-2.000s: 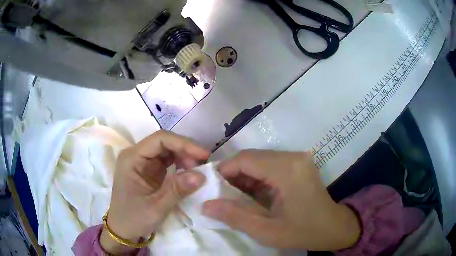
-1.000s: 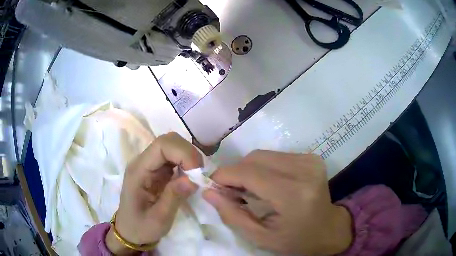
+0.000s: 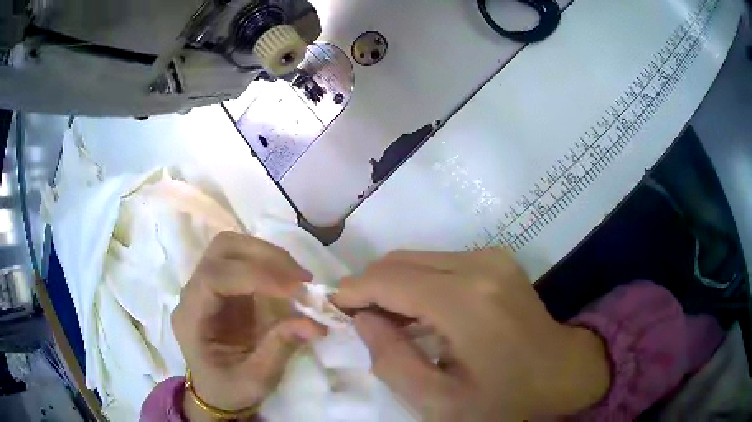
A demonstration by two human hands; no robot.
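Observation:
A white cloth piece is held up between my two hands at the front of the table. My left hand pinches its folded edge between thumb and forefinger. My right hand grips the same edge from the right with thumb and fingers. The pinched edge is small and blurred, so its exact fold cannot be told. The cloth hangs down below both hands. A heap of white to cream cloth lies at the left.
The sewing machine head with its cream ribbed dial is at the upper left. The needle plate is below it. Black shears lie at the top, cut off. A measuring scale runs along the table's right edge.
The view has shifted, so the machine and shears sit higher and the shears are more cut off. The folded edge has been turned between my fingers. Both hands keep hold of the cloth.

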